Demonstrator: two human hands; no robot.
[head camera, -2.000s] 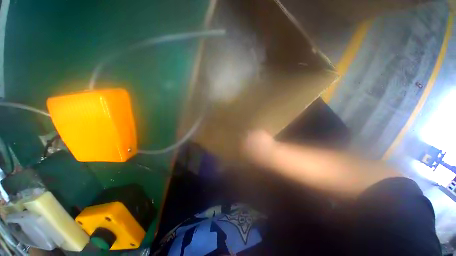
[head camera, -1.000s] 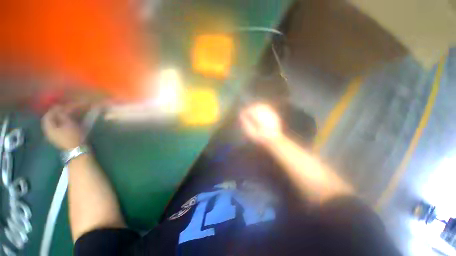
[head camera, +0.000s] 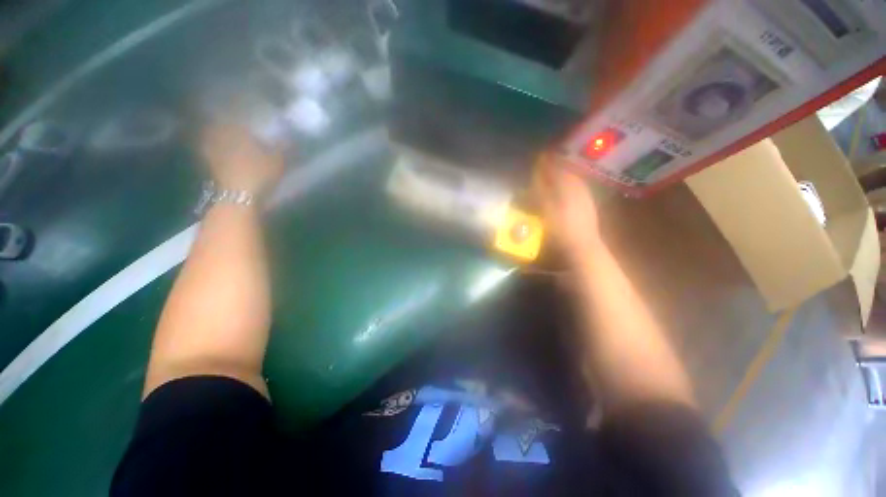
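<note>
My left hand (head camera: 238, 160) is blurred and reaches over the green bench toward loose pale plastic housings (head camera: 309, 102); whether it holds one cannot be told. My right hand (head camera: 571, 199) is blurred, beside the yellow push-button box (head camera: 520, 233) and under the machine's front edge; its fingertips are unclear. The pale fixture (head camera: 437, 189) lies left of the button box, also blurred.
The orange machine's white control panel (head camera: 714, 97), with a lit red switch (head camera: 600, 145), hangs over the right hand. An open cardboard carton (head camera: 777, 228) stands at the right. Loose housings (head camera: 14, 241) lie at the far left of the green bench (head camera: 321, 340).
The view has swung left, bringing the machine panel and loose housings in. My left hand has moved to the loose housings. My right hand has moved from near the body to the button box.
</note>
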